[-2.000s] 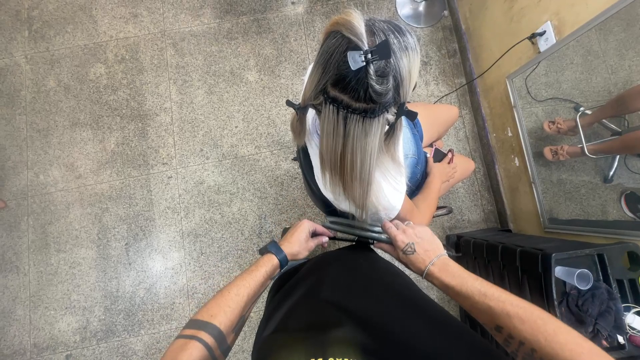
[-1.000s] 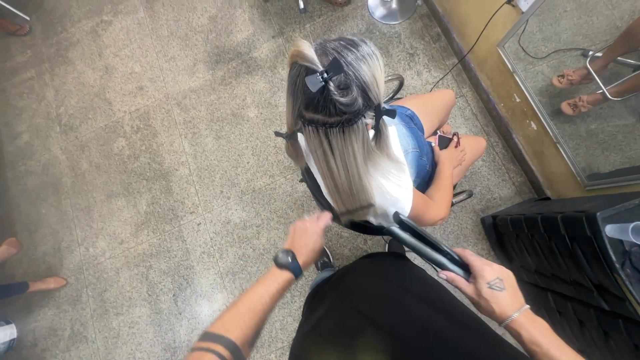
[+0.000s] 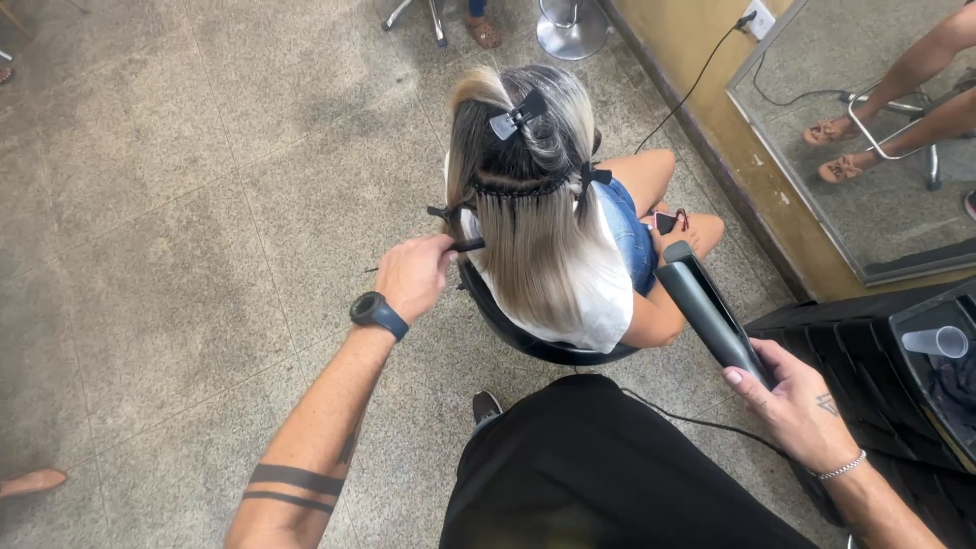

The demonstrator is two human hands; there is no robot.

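Observation:
My left hand (image 3: 415,276) grips a black comb (image 3: 467,245) beside the left edge of a seated person's long hair (image 3: 530,252). A thin tail sticks out behind the hand. In my right hand (image 3: 801,412) is a dark hair straightener (image 3: 705,309), its plates slightly apart, to the right of the person and not touching the hair. A black and silver hair clip (image 3: 518,114) holds the crown hair up. Black clips hold side sections, one at the right (image 3: 593,175) and one at the left (image 3: 438,212). A row of dark knots crosses the back of the head.
A black chair (image 3: 526,351) holds the seated person. At the right stand a black drawer cart (image 3: 839,335) with a plastic cup (image 3: 936,341) and a wall mirror (image 3: 854,259). The straightener's cord (image 3: 701,421) hangs near my apron. A cord runs from a wall outlet (image 3: 759,19).
Two seconds ago both hands were close together at the chair back. My right hand has moved right with the straightener; my left hand has risen to the hair's left side with the comb.

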